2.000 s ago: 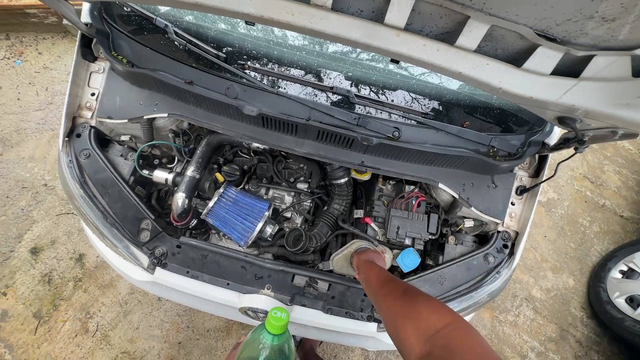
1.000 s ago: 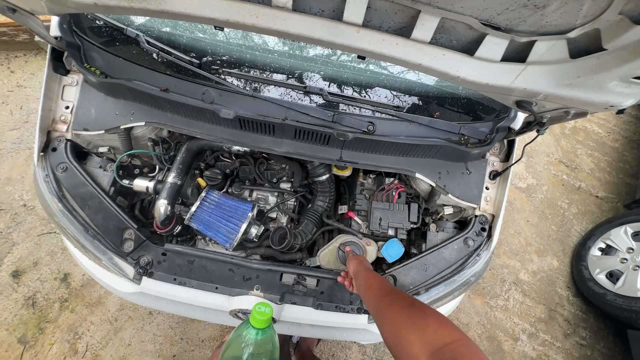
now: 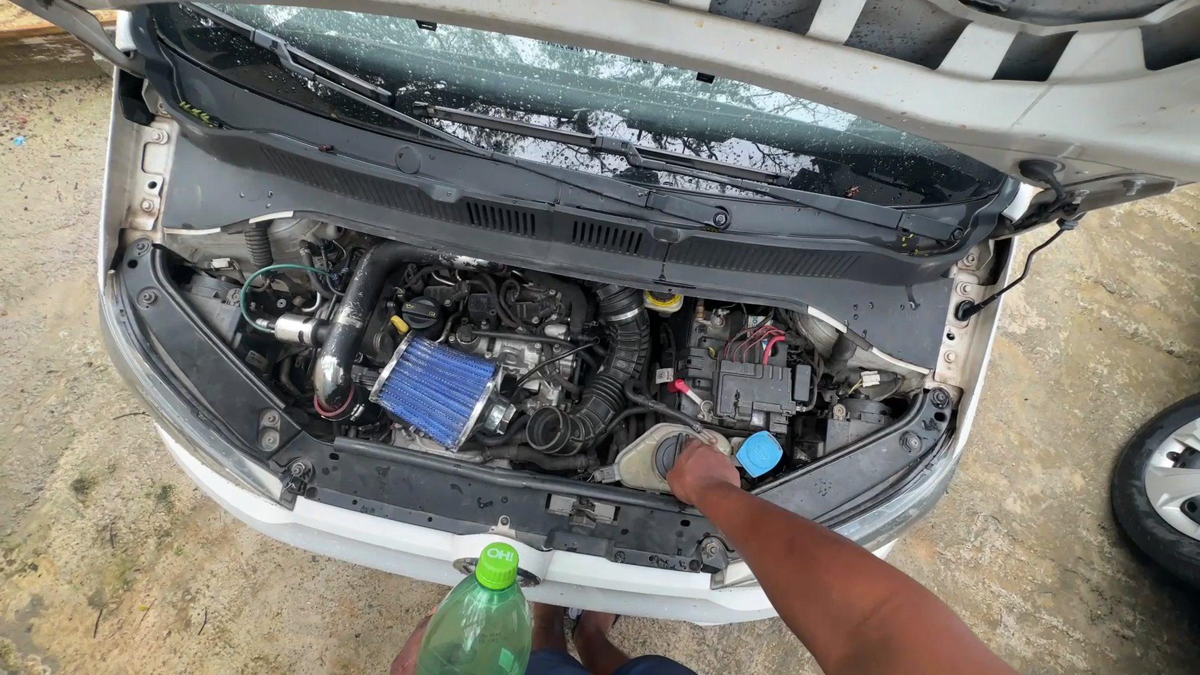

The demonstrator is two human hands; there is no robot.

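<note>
My right hand is on the dark round cap of the translucent coolant reservoir, at the front right of the engine bay, its fingers closed around the cap's right side. Right beside the hand is a blue washer-fluid cap. A green plastic bottle with a bright green screw cap stands upright at the bottom centre, in front of the bumper. My left hand shows only as a sliver at the bottle's left side; its fingers are mostly hidden behind the bottle.
A blue cone air filter and a corrugated black intake hose lie left of the reservoir. Behind it is the battery with its fuse box. The raised hood hangs above. A wheel lies on the ground at right.
My right hand stays at the reservoir; its fingers and wrist have shifted around the dark cap. The bottle remains in front of the bumper.
</note>
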